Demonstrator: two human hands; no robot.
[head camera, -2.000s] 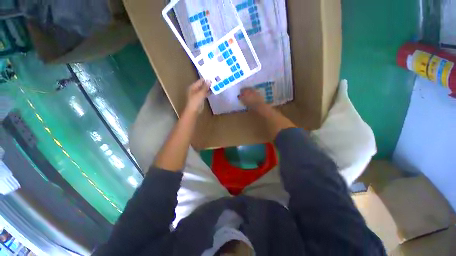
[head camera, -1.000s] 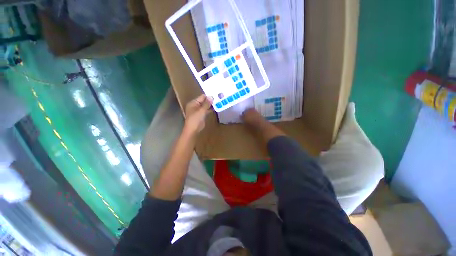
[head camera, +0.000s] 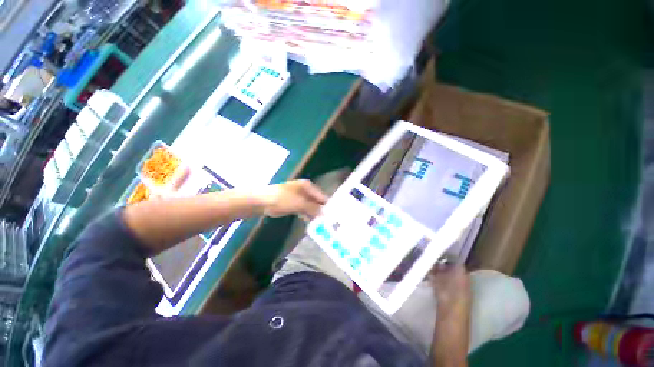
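A white front housing (head camera: 343, 223) with a large open window and teal-blue keys is held tilted above my lap and the carton's near part. My left hand (head camera: 297, 198) grips its left edge beside the key area. My right hand (head camera: 450, 285) is blurred at its lower right edge; whether its fingers grip the edge cannot be told. Through the window, white layers with blue-keyed housings (head camera: 459, 186) show in the brown carton (head camera: 518, 215).
The green bench (head camera: 315, 100) at left bears a dark-panelled device (head camera: 179, 269), tubs of orange parts (head camera: 161, 168), another blue-keyed housing (head camera: 259, 82) and bagged parts (head camera: 308, 18). A red fire extinguisher (head camera: 617, 342) lies in view at the lower right.
The view has swung left to the bench. The housing is now out over my lap, held by my left hand. My right hand has left the carton's inside for the housing's edge.
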